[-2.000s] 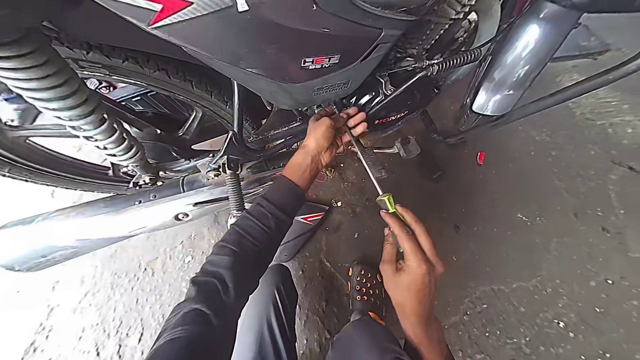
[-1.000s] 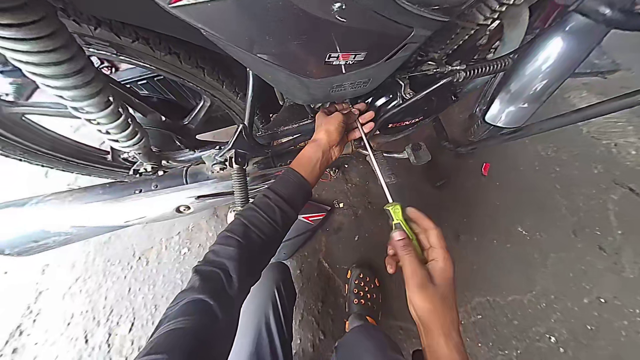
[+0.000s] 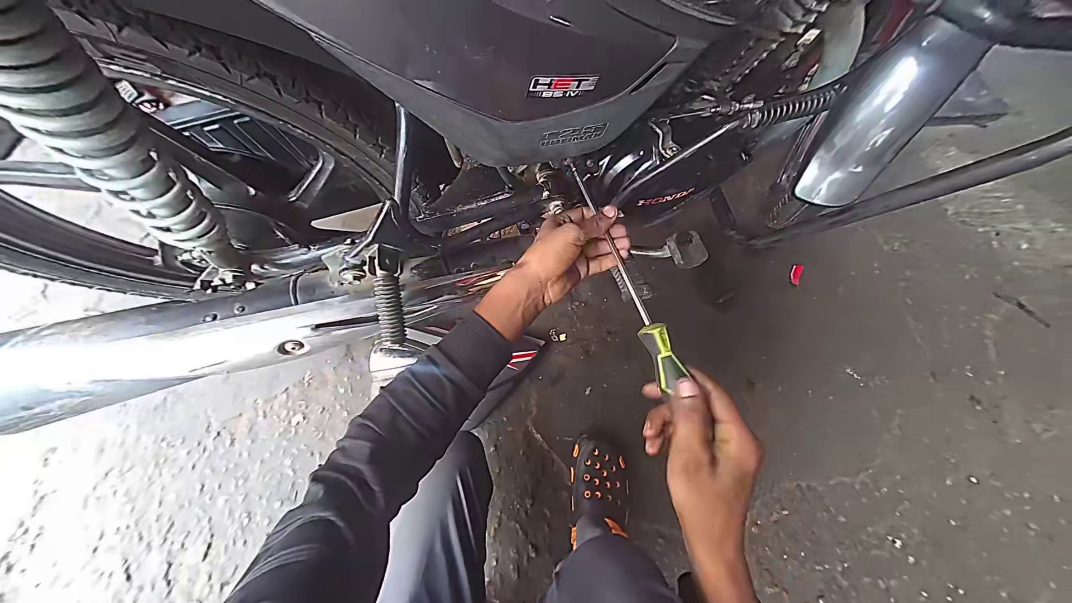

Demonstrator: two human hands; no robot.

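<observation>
A screwdriver [image 3: 665, 358] with a long metal shaft and a green and black handle slants from the lower edge of a motorcycle's dark side cover [image 3: 502, 75] down toward me. My right hand [image 3: 708, 444] grips the end of the handle between thumb and fingers. Around the middle of the shaft are the thumb and fingers of my left hand [image 3: 578, 243], just below the cover. The shaft's tip reaches the cover's bottom edge; whether it sits in a screw I cannot tell.
A chrome exhaust silencer [image 3: 209, 343] and a coil-spring shock absorber [image 3: 100, 126] are at left, beside the rear wheel. A foot pedal [image 3: 687, 249] sticks out right of my left hand. A dark panel [image 3: 511, 368] lies under my left forearm, and a small red piece [image 3: 796, 274] on the ground.
My left hand has moved down from the cover's lower edge onto the screwdriver shaft, and the shaft's upper part now shows. My right hand remains on the handle.
</observation>
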